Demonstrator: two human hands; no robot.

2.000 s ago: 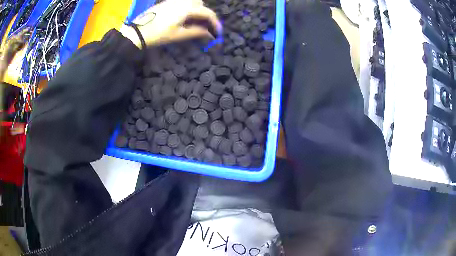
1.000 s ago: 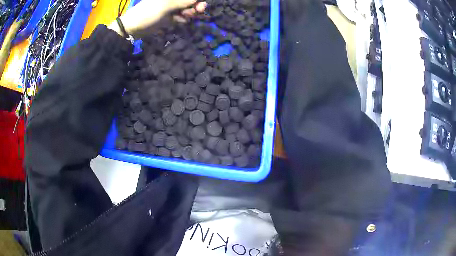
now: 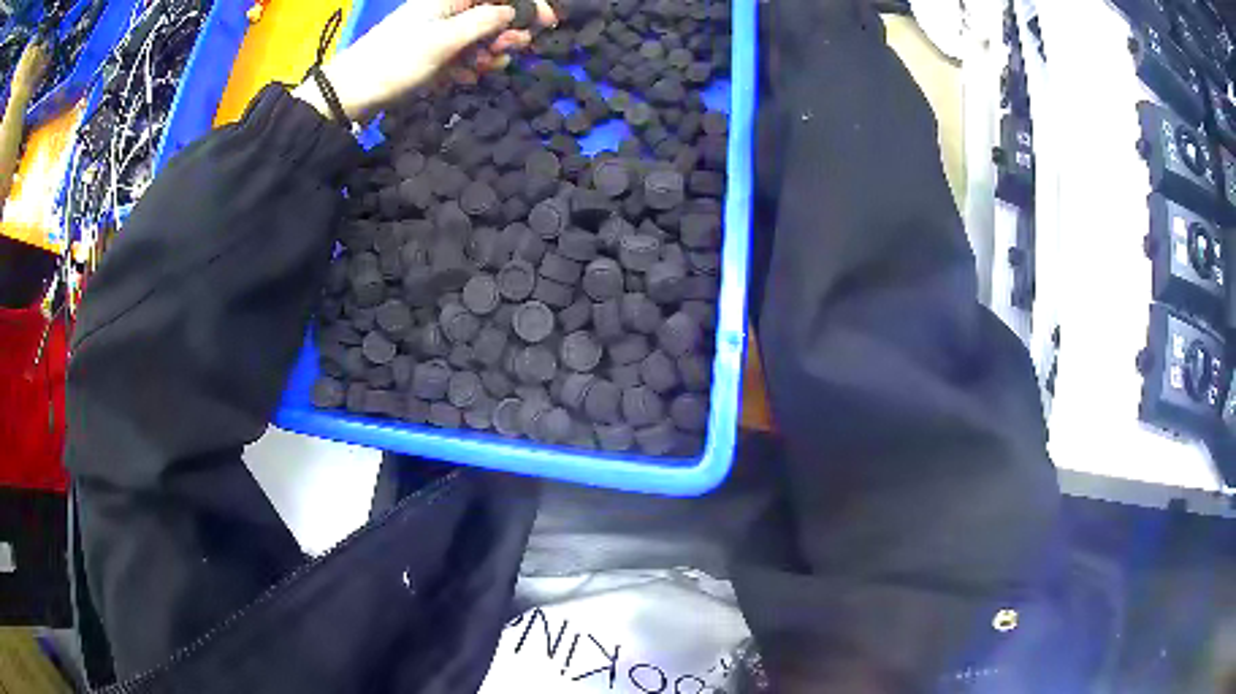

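A shallow blue tray in front of me holds a great many loose black round knobs. Blue patches of its floor show between the knobs near the top. My left hand is bare, with a dark cord at the wrist, over the tray's upper left part. Its thumb and fingers hold one black knob at the top edge of the picture. My right hand is out of the picture; only the black right sleeve shows, running up beyond the top edge.
At right, black housings stand in a row on a white sheet. At upper left, blue bins hold tangled wire leads on an orange bench top. Red and black clothing shows at far left.
My left hand has moved up and left from over the knobs and now shows a knob in its fingers. The tray has shifted slightly left. The person's hand at far left is gone.
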